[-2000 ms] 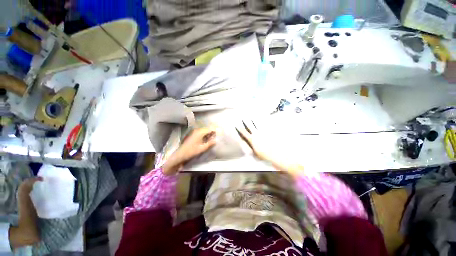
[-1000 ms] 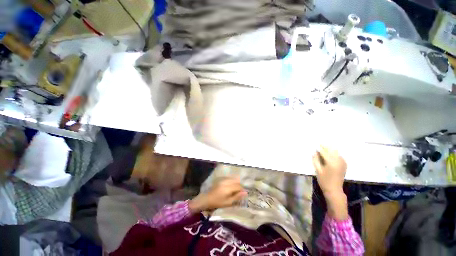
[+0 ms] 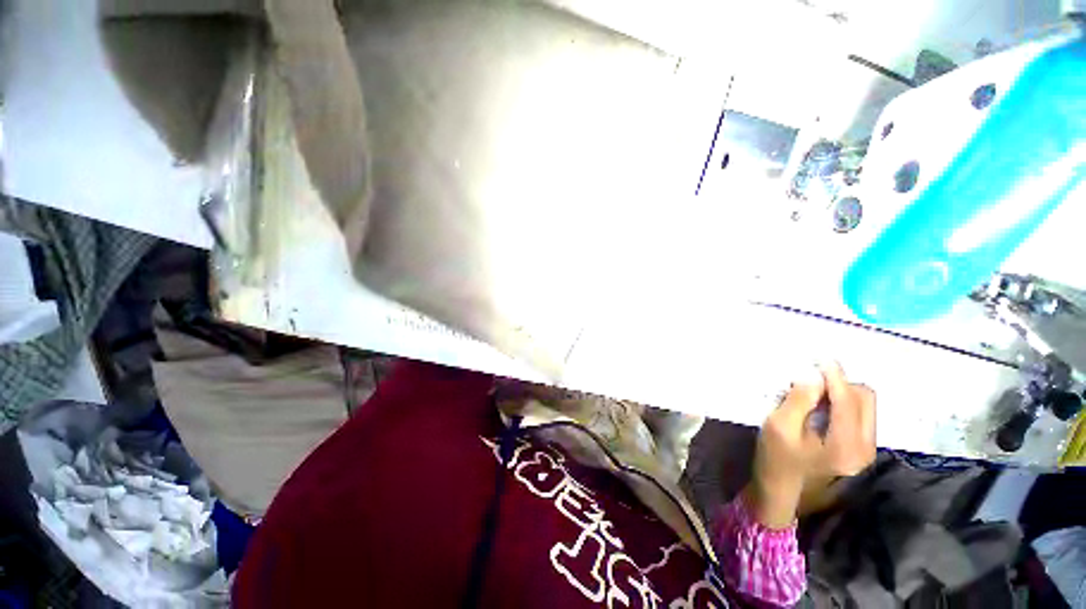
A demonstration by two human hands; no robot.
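Note:
My right hand (image 3: 822,434), in a pink checked sleeve, is at the table's front edge, right of centre. Its fingers are curled together around a small dark spot; whether this is a held piece or a gap cannot be told. My left hand is not in view. Grey-beige cloth (image 3: 423,179) lies on the white table (image 3: 685,345), folded at the left and washed out by glare towards the middle. The sewing machine's needle area is not clear; metal parts (image 3: 822,173) show at the upper right. My right hand is apart from cloth and machine.
A large light-blue rounded object (image 3: 941,256) covers part of the machine at the right. A small black-metal mechanism (image 3: 1036,410) stands at the table's right end, beside a yellow item (image 3: 1075,440). White scraps (image 3: 131,512) lie below left. Dark cloth (image 3: 929,535) is at the lower right.
The view has moved closer and tilted. My left hand, over the lap a second ago, has gone out of sight. Both hands have left the cloth since the earliest frame.

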